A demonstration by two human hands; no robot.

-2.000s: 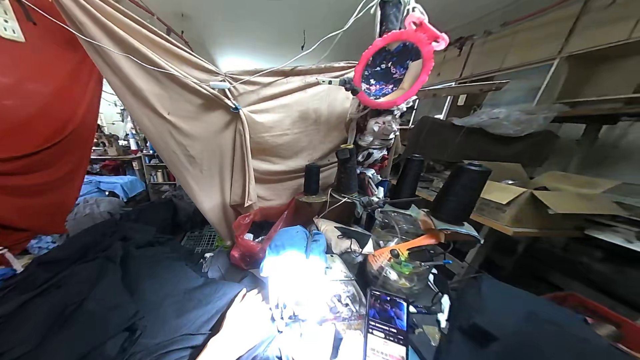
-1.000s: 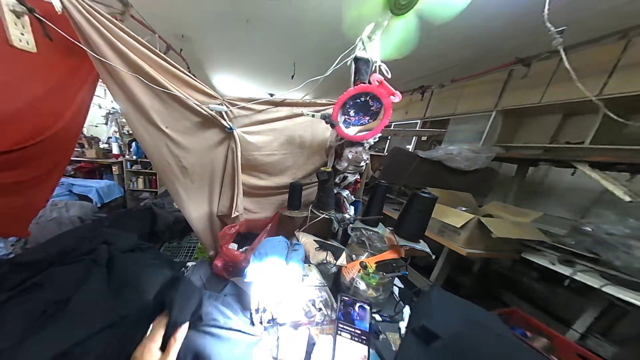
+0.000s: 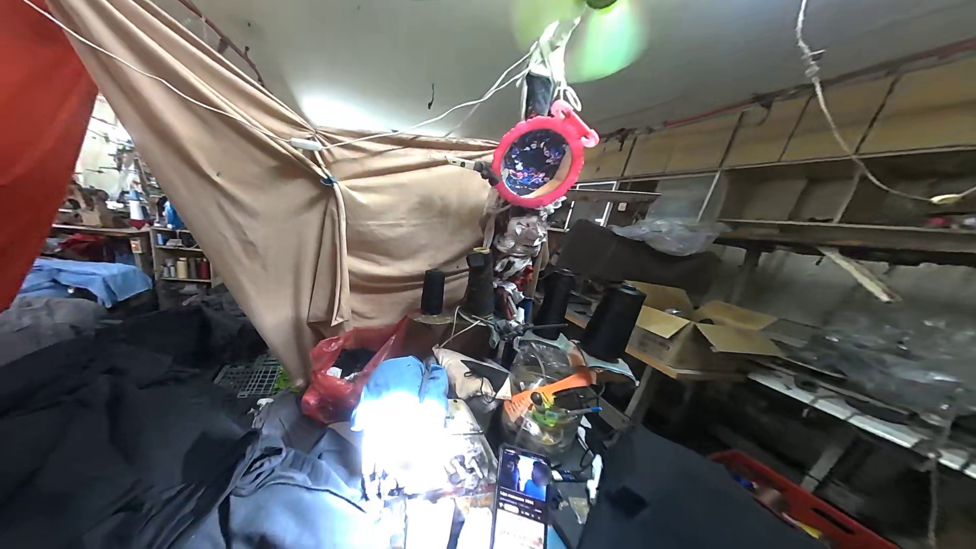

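Neither my left hand nor my right hand shows in the head view now. Dark fabric (image 3: 99, 450) is heaped at the left, beside grey-blue cloth (image 3: 297, 496) at the lower middle. A glaring light washes out the sewing machine area (image 3: 412, 450), with a blue cloth (image 3: 396, 381) over its top. A phone with a lit screen (image 3: 521, 496) stands just right of the glare. Behind it, an orange plastic tool (image 3: 545, 393) lies across a clear container (image 3: 541, 435). Black thread cones (image 3: 612, 320) stand farther back.
A pink-framed mirror (image 3: 538, 162) hangs in front of a beige curtain (image 3: 412, 236). A red plastic bag (image 3: 320, 393) sits below the curtain. At right are an open cardboard box (image 3: 679, 347), dark cloth (image 3: 679, 496) and a red crate (image 3: 808, 503). A fan (image 3: 602, 38) blurs overhead.
A hand seen at the lower middle, then farther left by the dark fabric, has gone out of sight. More grey-blue cloth shows at the lower middle than two seconds ago.
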